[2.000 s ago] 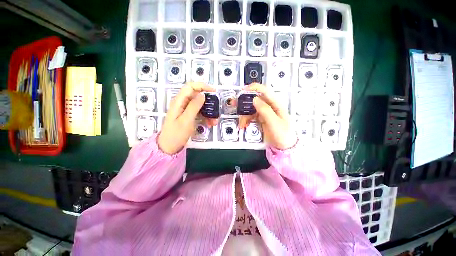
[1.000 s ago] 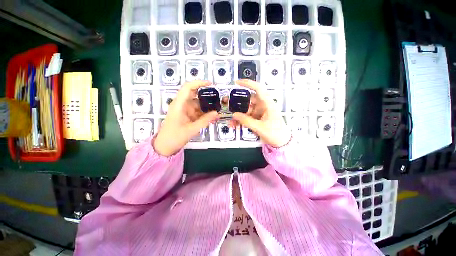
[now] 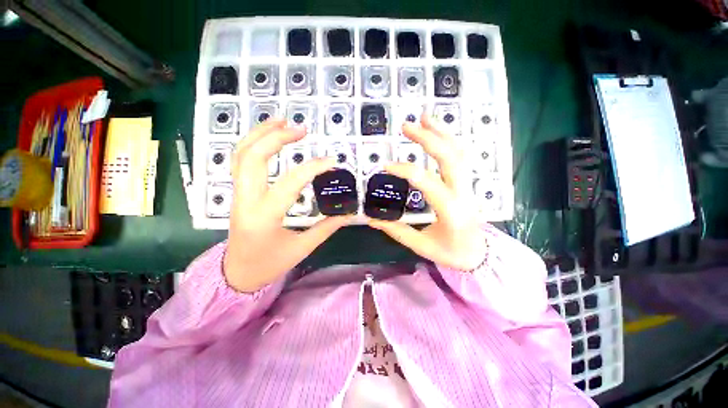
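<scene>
My left hand point(image 3: 267, 211) holds one black rounded-square smartwatch unit point(image 3: 334, 192) by its edges, between thumb and fingers. My right hand point(image 3: 439, 203) holds a second smartwatch unit point(image 3: 386, 196) the same way. Both screens face up and show small lines of whitish text with a green spot below. The units are side by side, a small gap apart, above the near edge of the white compartment tray point(image 3: 354, 65). Many tray pockets hold units with a dark central dot. The far row holds black units and two bare pockets at its left end. My hands hide some near pockets.
At left are a red basket point(image 3: 97, 163) of sticks and pens, a tape roll point(image 3: 24, 179), yellow cards point(image 3: 128, 167) and a marker pen point(image 3: 183, 159). At right are a black keypad-like device point(image 3: 583, 175) and a clipboard point(image 3: 645, 163). A second white tray point(image 3: 611, 335) lies lower right.
Both hands have come nearer my body with the units, and the fingers are more spread. The screens now face up more fully with clearer text. The view has shifted, so the tray looks smaller.
</scene>
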